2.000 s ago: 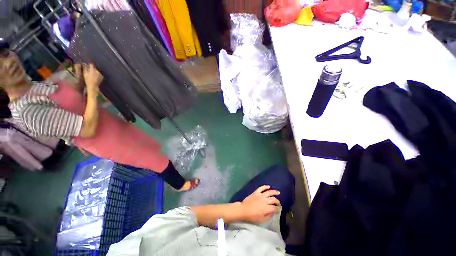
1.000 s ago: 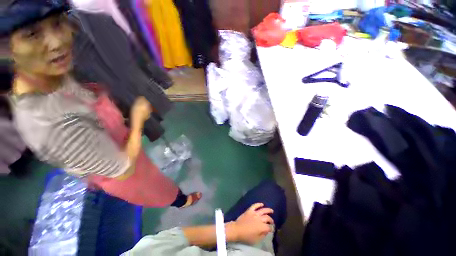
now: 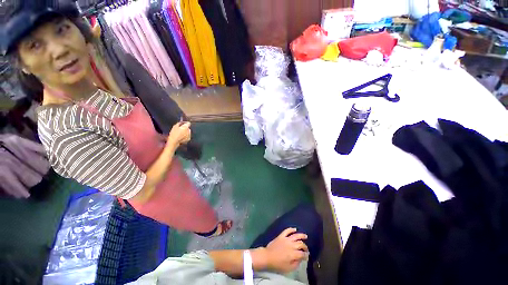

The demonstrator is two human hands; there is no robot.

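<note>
My left hand (image 3: 287,250) rests on my dark-trousered leg at the bottom centre. Its fingers are loosely bent and a little apart, and no object shows in it. My right hand is not in view. A heap of black garments (image 3: 429,234) lies on the white-topped table (image 3: 312,83) at the right and runs out of the picture. A flat black phone (image 3: 355,190) touches or nearly touches the heap near the table edge. A black flask (image 3: 353,129) with a metallic end lies beyond it, beside small crumpled pale scraps (image 3: 371,127). A black hanger (image 3: 372,88) lies farther back.
A person in a cap and pink apron (image 3: 161,183) stands at the left, facing me. A blue crate (image 3: 139,239) with clear bags is at the lower left. Wrapped plastic bundles (image 3: 287,128) stand by the table. Garments (image 3: 203,44) hang behind. Red bags (image 3: 309,43) are at the table's far end.
The person has turned from the hanging grey garment towards me, come nearer, and lowered the raised hands. The view has shifted, so the table things sit lower. My left hand stays on my leg.
</note>
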